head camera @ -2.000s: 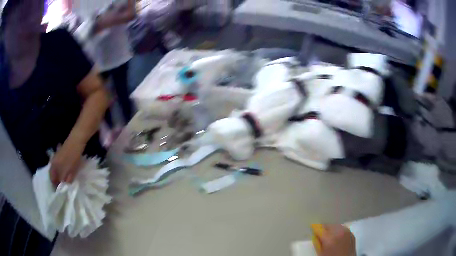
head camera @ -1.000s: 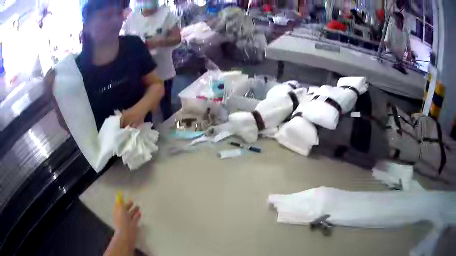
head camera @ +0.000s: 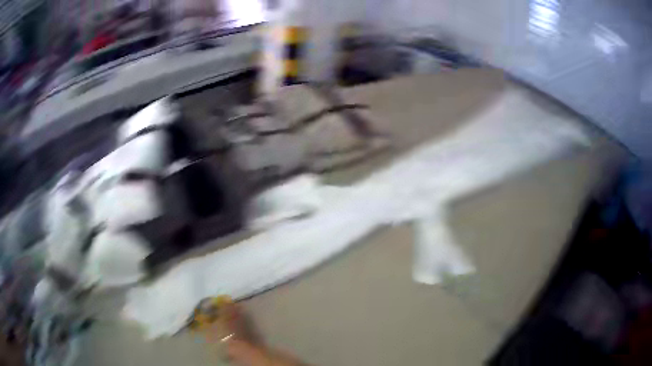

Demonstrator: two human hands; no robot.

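Observation:
A long white sheer curtain panel point(head camera: 286, 254) lies diagonally across the table, its near end at lower left. Two short white strips point(head camera: 432, 246) form a V beside its middle. What looks like my right hand point(head camera: 221, 325), with yellow finger cots and a ring, is at the panel's lower edge near that end. The hand is blurred; I cannot tell whether its fingers hold the cloth or a small thing. My left hand is not in view.
White strapped bundles point(head camera: 132, 196) are piled at the left, beside dark material. A beige bundle with dark bands point(head camera: 314, 132) lies behind the panel. A small folded white cloth point(head camera: 289, 200) touches the panel's far side. A black-and-yellow pillar point(head camera: 292, 53) stands beyond the table point(head camera: 357, 307).
The view has swung right; the other person is out of frame. The hand seen apart from the panel is now at its near end. The metal clip beside that end is no longer clearly visible.

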